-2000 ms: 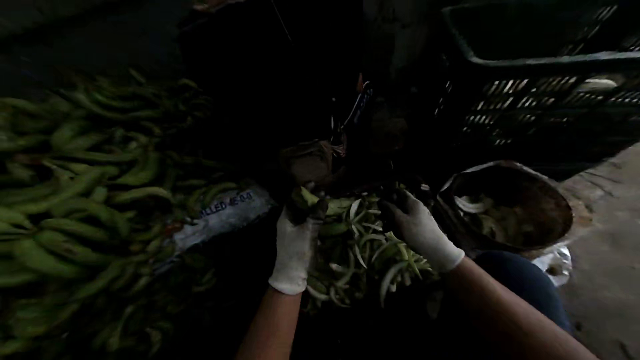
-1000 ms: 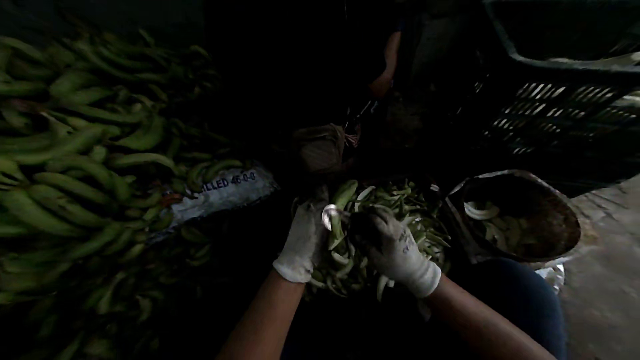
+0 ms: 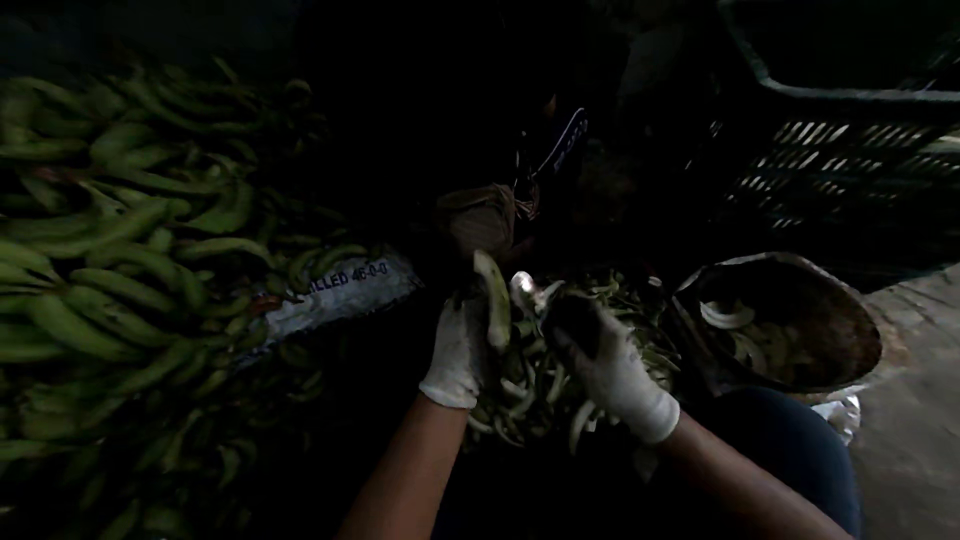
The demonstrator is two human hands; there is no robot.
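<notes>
My left hand (image 3: 459,349), in a white glove with dark fingers, holds a green plantain (image 3: 493,300) upright, its top leaning left. My right hand (image 3: 611,360), gloved likewise, is to the right of it with its fingers curled. A shiny blade-like thing (image 3: 523,286) shows at those fingertips; the dark glove hides its handle. Under and between both hands lies a heap of cut peels (image 3: 555,375), green outside and pale inside. In a worn round container (image 3: 862,337) at the right lie a pale peeled piece (image 3: 727,315) and other dim pieces.
Green plantains (image 3: 112,300) are piled along the left, partly over a printed white sack (image 3: 345,292). Dark plastic crates (image 3: 862,157) stand at the upper right. A brown cloth-like thing (image 3: 476,217) lies beyond my hands. My knee (image 3: 795,450) is beside the container.
My right hand was close against the plantain one second ago and is now a little apart from it. The plantain stands more upright and shows more of its length.
</notes>
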